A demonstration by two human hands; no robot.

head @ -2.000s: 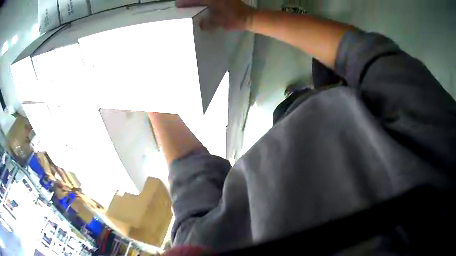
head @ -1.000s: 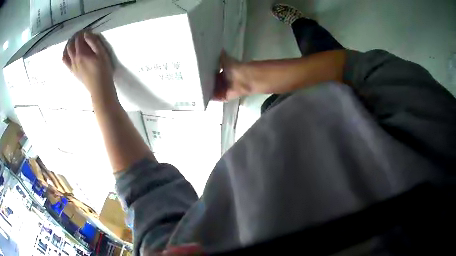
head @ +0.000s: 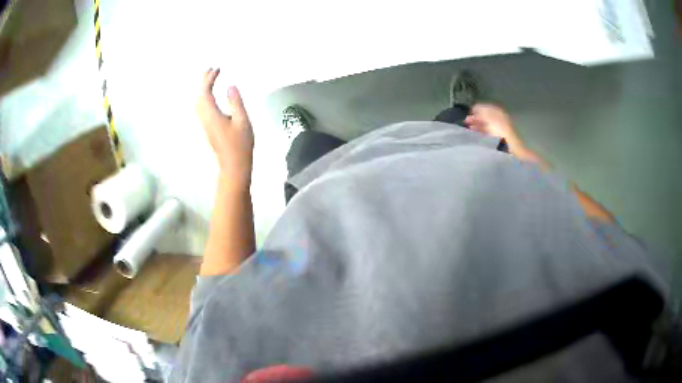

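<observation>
The white box stack runs across the top of the view, overexposed, so single boxes can hardly be told apart. Its front edge lies beyond my shoes, and faint dark print shows on its right end. My left hand is raised at the left of my body, empty, thumb and fingers apart, touching no box. My right hand is at the right of my body, below the stack's edge, small and blurred, with its fingers partly curled. No box shows in it.
At the left are two film rolls, brown cartons and yellow-black floor tape. Another brown carton is in the upper left corner. My shoes stand on the grey-green floor before the stack. Blurred items fill the lower left corner.
My hands have come off the white box and dropped back beside my body. The view has turned; the stack now lies across the top, and film rolls and floor tape have appeared.
</observation>
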